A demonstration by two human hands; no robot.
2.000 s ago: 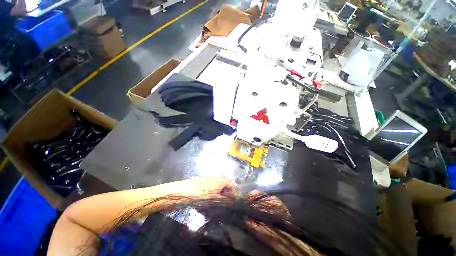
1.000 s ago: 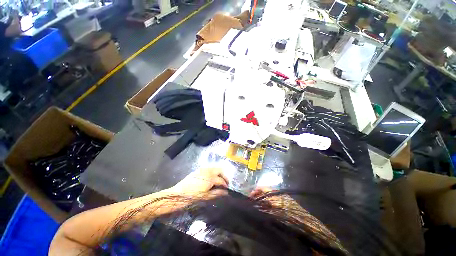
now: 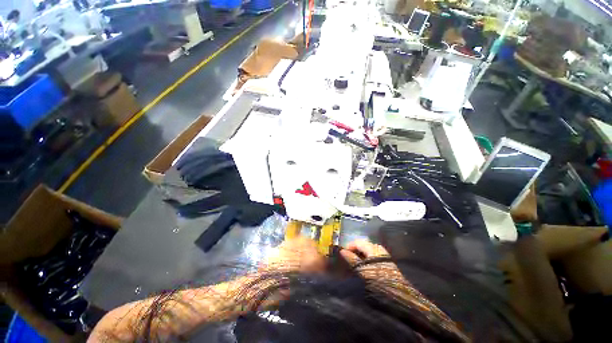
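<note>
My left hand (image 3: 298, 256) is at the near side of the yellow clamp (image 3: 327, 236) under the white sewing head (image 3: 310, 167). My right hand (image 3: 366, 252) is beside it on the right, fingers bent near the clamp. A small dark piece shows between the hands, but hair and blur hide what the fingers hold. Flat black straps (image 3: 218, 175) are piled left of the head. Thin black cords (image 3: 419, 171) lie tangled right of the head.
A carton of shiny black pieces (image 3: 60, 258) stands at left. A white lever (image 3: 401, 211) sticks out right of the head. Red-handled snips (image 3: 341, 126) lie behind it. A framed screen (image 3: 513, 175) stands at right, with cartons (image 3: 570, 242) at lower right. Dark hair hangs across the lower view.
Both hands have moved forward to the yellow clamp and now partly cover it. The view has shifted, so the machine appears further left.
</note>
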